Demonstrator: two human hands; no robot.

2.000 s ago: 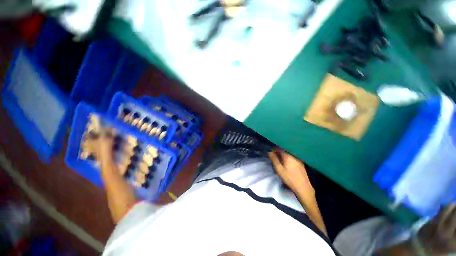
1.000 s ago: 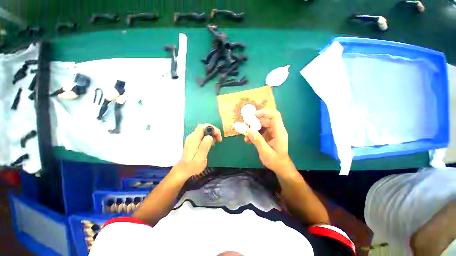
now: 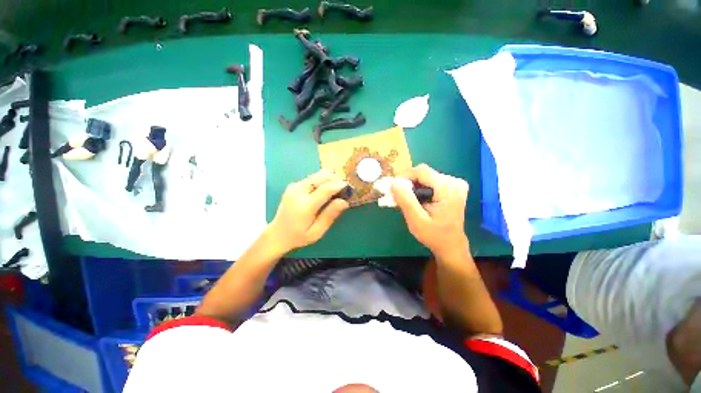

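My left hand is at the lower left edge of the brown cardboard pad, its fingertips closed on a small black part that is mostly hidden. My right hand is at the pad's lower right, holding a small white item at its fingertips; a black piece shows between its fingers. What the white item is, I cannot tell. A round white disc lies on the stained middle of the pad. The two hands are close together but apart.
A pile of black boot-like legs lies behind the pad, beside a white teardrop-shaped item. A lined blue tray is at right. A white sheet with leg assemblies is at left. Black legs lie along the belt. A person's sleeve is at lower right.
My left hand has turned over and moved to the pad's edge. My right hand has drawn back from the disc, and a black piece now shows in it. The view has shifted slightly.
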